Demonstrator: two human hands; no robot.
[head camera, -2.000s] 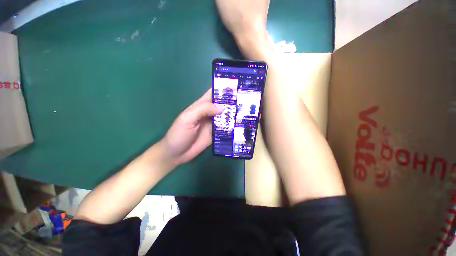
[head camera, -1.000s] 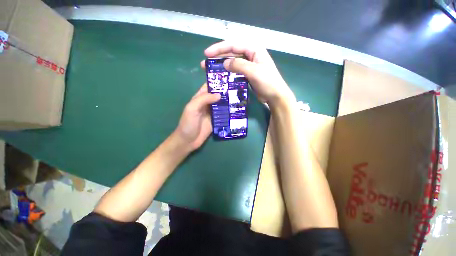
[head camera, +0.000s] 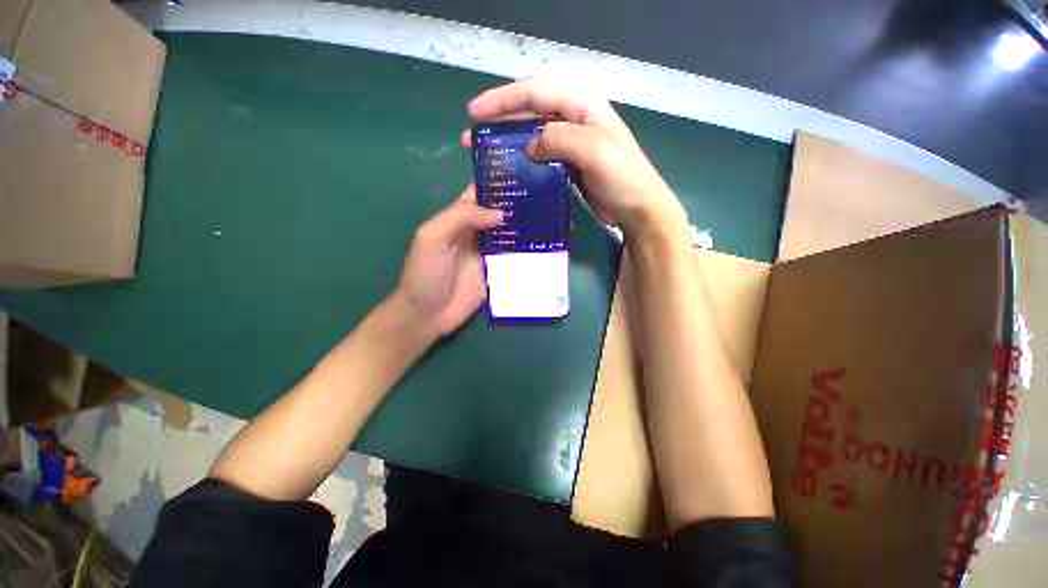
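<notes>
A smartphone is held upright over the green bench, its screen lit with a dark list above and a white area at the bottom. My left hand grips its left side, with the thumb over the screen edge. My right hand is around the phone's top right, its thumb on the upper screen and its fingers behind or above the top edge. My right forearm passes over a carton flap.
A brown carton with red lettering stands at the right. A taped carton stands at the left on the green bench. A pale rail runs along the bench's far edge. An orange and blue item lies at the lower left.
My right hand has come from beyond the phone onto its top. The screen has changed from pictures to a list with a white lower area. The view has shifted, showing more of the left carton.
</notes>
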